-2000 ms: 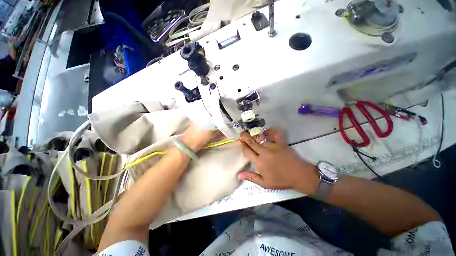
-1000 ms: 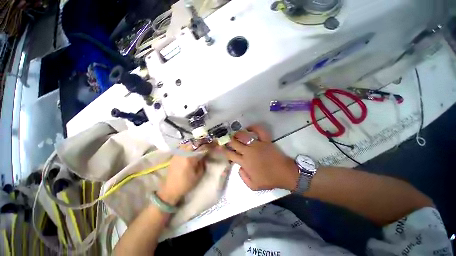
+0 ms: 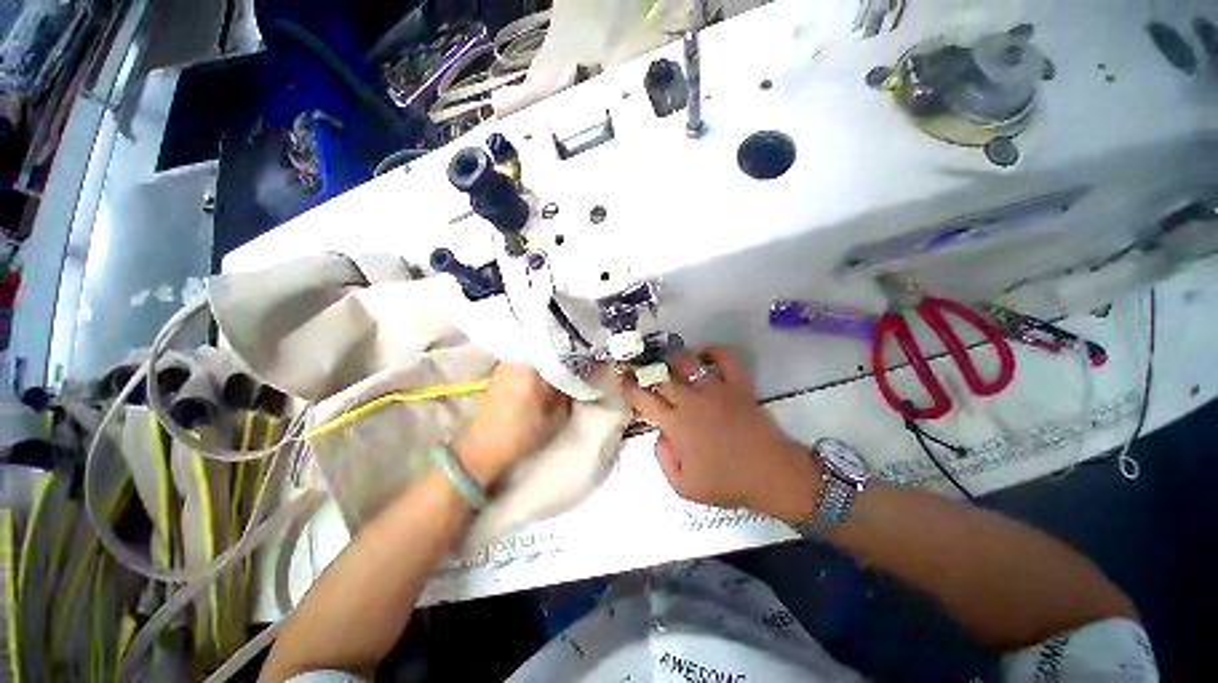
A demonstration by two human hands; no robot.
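A beige panel [image 3: 387, 460] with a yellow seam tape [image 3: 398, 403] lies on the white table, its right end under the sewing machine head [image 3: 695, 200]. My left hand [image 3: 514, 416] is on the panel just left of the presser foot [image 3: 639, 358], fingers curled, the fingertips partly hidden by the machine's guard. It seems to hold the cloth edge. My right hand [image 3: 715, 434] lies at the right of the presser foot, fingers spread a little, fingertips close to the needle area. Whether it grips cloth is not clear.
Red-handled scissors [image 3: 946, 358], a purple tool [image 3: 826, 319] and a thin red-and-black tool [image 3: 1049, 334] lie right of my right hand. A bundle of panels [image 3: 187, 500] with yellow lines is at the left. Loose narrow beige strips [image 3: 110, 454] loop beside it. Black tension knobs stand on the machine.
Since two seconds ago my left hand has curled its fingers and the panel's right end is drawn in beside the presser foot. My right hand stays by the needle area. The camera view has shifted.
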